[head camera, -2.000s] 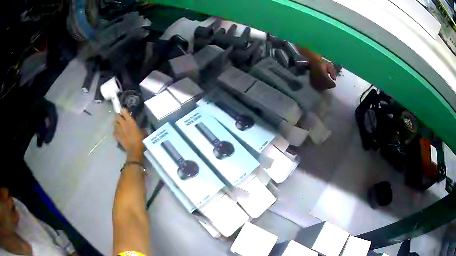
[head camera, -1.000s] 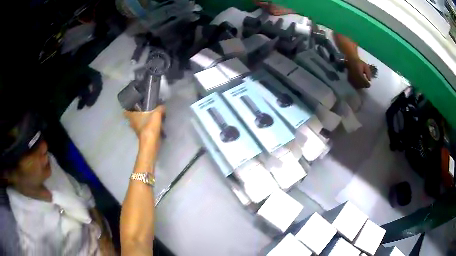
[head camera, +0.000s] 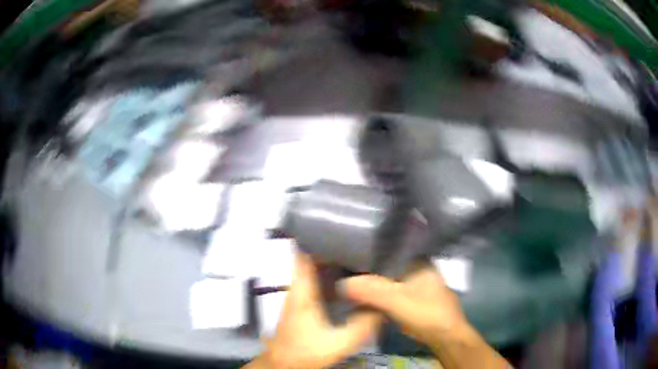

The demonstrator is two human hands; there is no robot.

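Observation:
The view is strongly blurred. My left hand and my right hand are close together at the lower centre, around dark grey handheld mini fans. A smooth grey drum-like fan head is above my left hand. A darker grey part rises above my right hand; whether it belongs to a second fan cannot be told. My fingers are partly hidden. White retail box tops stand behind and left of my hands.
Pale blue printed boxes lie at the upper left on the light bench surface. A dark green surface is at the right. Another person's purple-blue sleeves show at the right edge. Green framing crosses the top right.
The view has swung right, so the printed boxes now sit at the upper left. My left hand has brought dark grey fans from the bench's left side to the centre. My right hand has appeared.

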